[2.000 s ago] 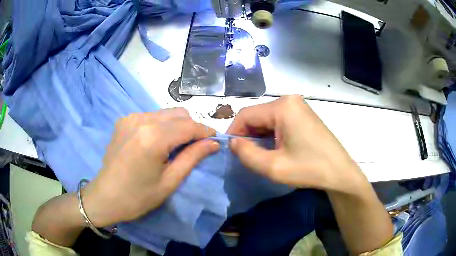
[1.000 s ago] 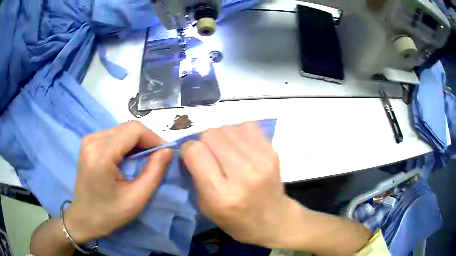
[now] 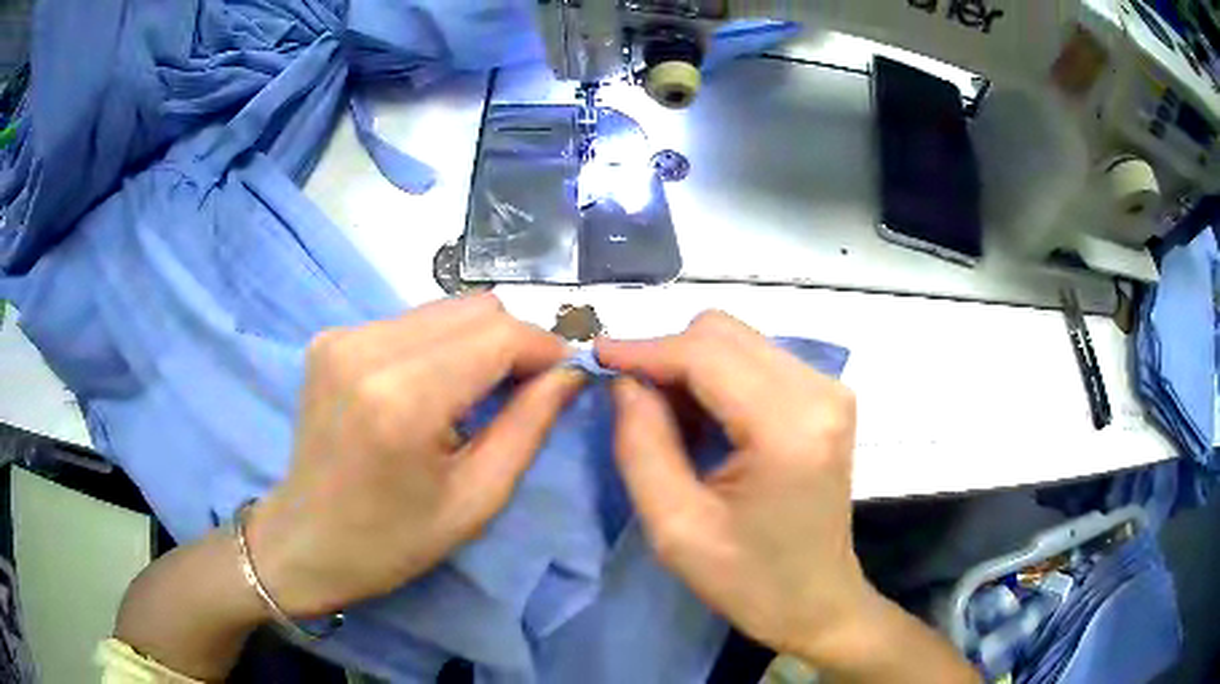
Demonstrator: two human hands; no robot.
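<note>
The light blue garment body lies bunched at the left and hangs over the near table edge. My left hand pinches a narrow seam edge between thumb and fingertips. My right hand pinches the same edge just to the right, fingertips nearly touching the left ones. A flat blue cut panel shows behind my right hand; most of it is hidden. The lit needle and the shiny needle plate stand beyond my hands, with no cloth on the plate.
A smartphone lies on the machine bed under the off-white machine head. Slim dark snips lie at the right. Stacked blue pieces sit at the far right edge. A pale-rimmed basket holds blue pieces below the table. A narrow strip hangs left of the plate.
My right hand has turned from lying over the cloth to pinching the edge with its fingertips. The whole view has shifted, so the machine and table appear further right than one second ago.
</note>
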